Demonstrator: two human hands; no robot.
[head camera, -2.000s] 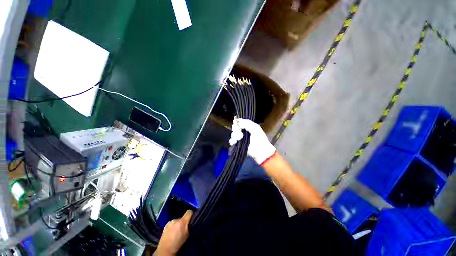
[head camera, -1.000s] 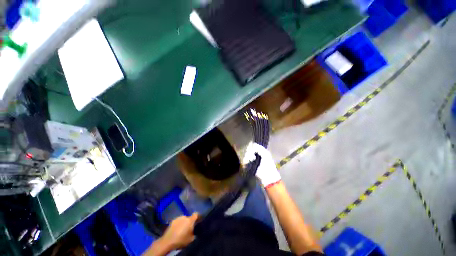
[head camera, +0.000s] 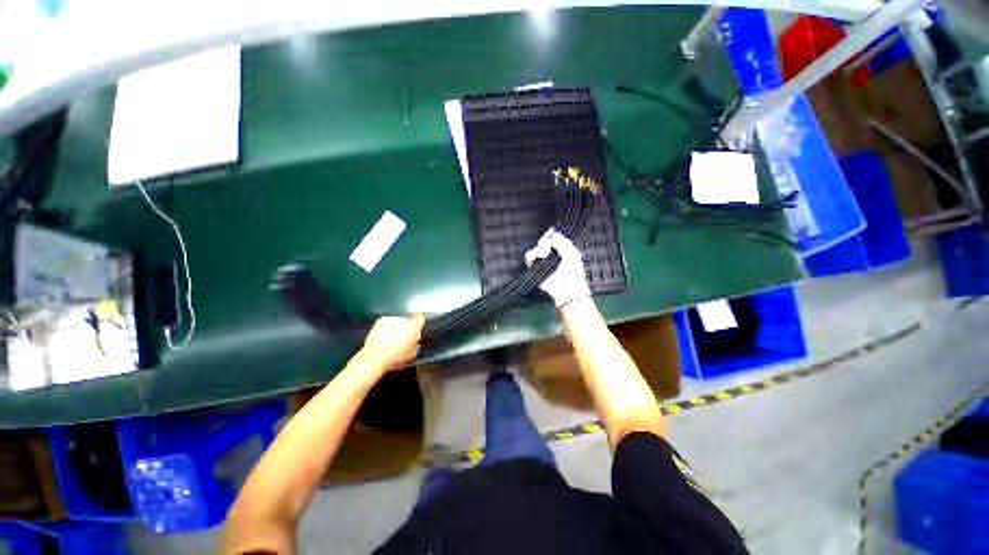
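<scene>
A thick bundle of black cable leads (head camera: 477, 311) runs between my two hands above the bench's front part. My bare left hand (head camera: 393, 340) is closed around its left part; the dark left ends beyond it are blurred. My right hand (head camera: 560, 270), in a white glove with a red cuff, grips the bundle near its other end. The gold tips (head camera: 577, 179) point up and away over the black tray (head camera: 531, 141). Whether the bundle touches the tray I cannot tell.
A paper slip (head camera: 379, 241) lies left of the tray. Loose black cables and a white sheet (head camera: 723, 177) lie at the right. A large white panel (head camera: 176, 117), a phone (head camera: 166, 295) and the machine base plate (head camera: 72, 341) are at left. Blue bins (head camera: 748, 338) stand under the bench.
The view has swung right along the bench and the black tray is now in front. Both hands still hold the bundle, which has moved from beyond the bench edge to over the mat and tray.
</scene>
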